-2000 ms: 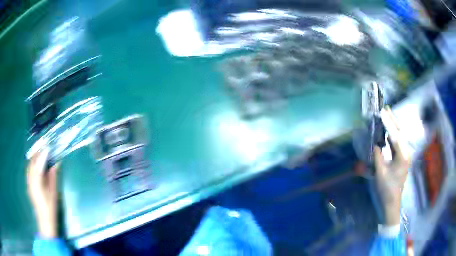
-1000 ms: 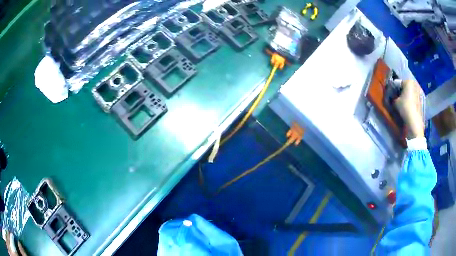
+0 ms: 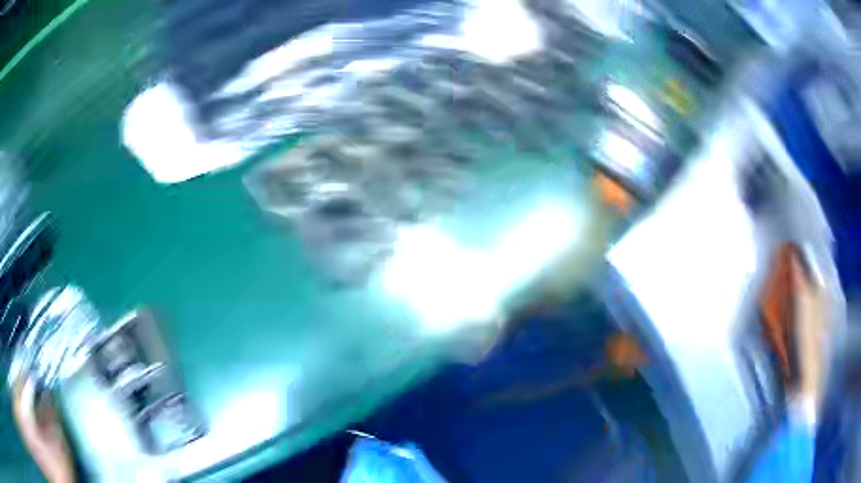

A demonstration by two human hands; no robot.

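The frame is strongly blurred. My left hand (image 3: 42,429) is at the lower left edge, by a shiny clear plastic bag (image 3: 57,330); whether it grips the bag cannot be told. A grey device housing (image 3: 146,382) lies on the green bench just right of that hand. My right hand (image 3: 809,330) is at the far right, over the orange-brown fixture (image 3: 780,307) on the white machine; its fingers are smeared and what they hold cannot be told. More grey housings (image 3: 330,203) lie in a blurred row across the bench.
A stack under shiny film (image 3: 302,71) lies behind the housings, with a white crumpled piece (image 3: 160,132) at its left end. The white machine (image 3: 689,255) stands at the right, with orange connectors (image 3: 614,191) near it. The bench edge crosses below.
The view has swung left from the machine, so the bench shows more centrally and the machine sits further right. My left hand shows more fully. My right hand remains at the orange-brown fixture.
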